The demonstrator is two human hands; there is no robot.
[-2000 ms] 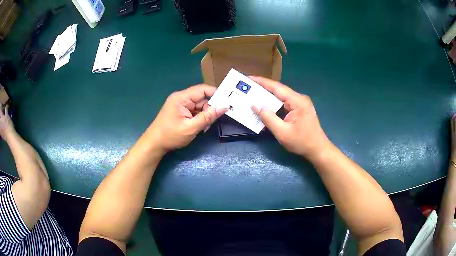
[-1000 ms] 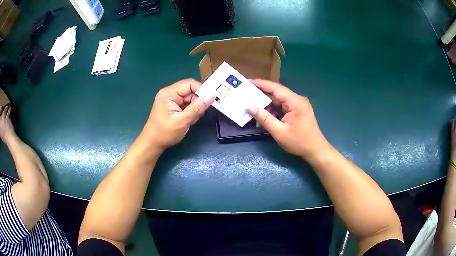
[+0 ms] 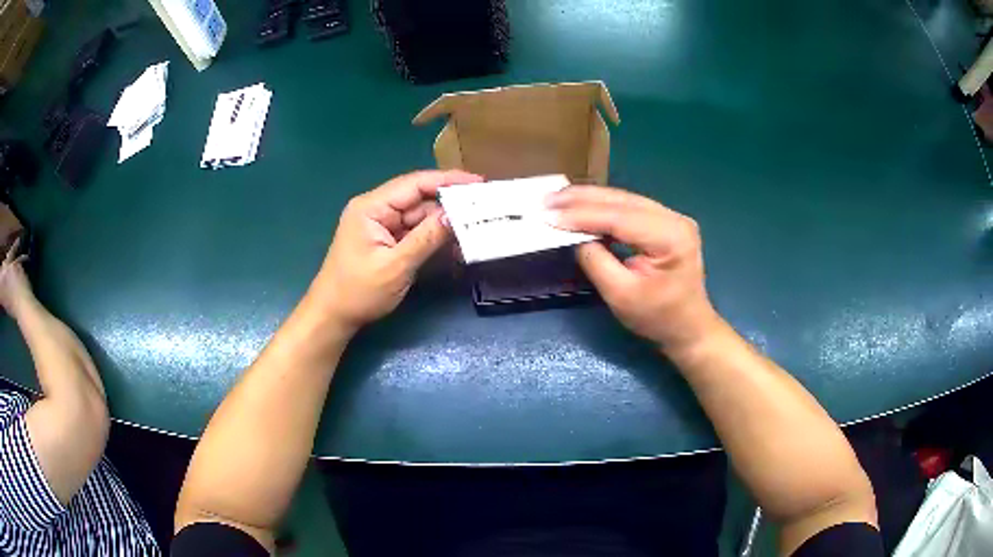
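Observation:
A white printed card or leaflet [image 3: 506, 221] with a short line of dark print is held above the open retail box. My left hand [image 3: 387, 245] grips its left edge between thumb and fingers. My right hand [image 3: 648, 256] grips its right side, fingers over the top face and thumb at the lower edge. The retail box [image 3: 534, 128] stands with its brown lid raised and side flaps out. Its black front part shows below the paper; the paper and my hands hide most of the inside.
Folded leaflets [image 3: 236, 125] and loose white papers [image 3: 139, 109] lie at the left. A tall black stack [image 3: 441, 38] stands beyond the box. Small black devices [image 3: 302, 19] and a white upright panel [image 3: 191, 31] are at the upper left. A person's arm [image 3: 54, 326] rests at the left table edge.
The side with the dark blue square no longer shows; the paper now lies flatter and shows a line of print. My right fingers have moved onto its top face.

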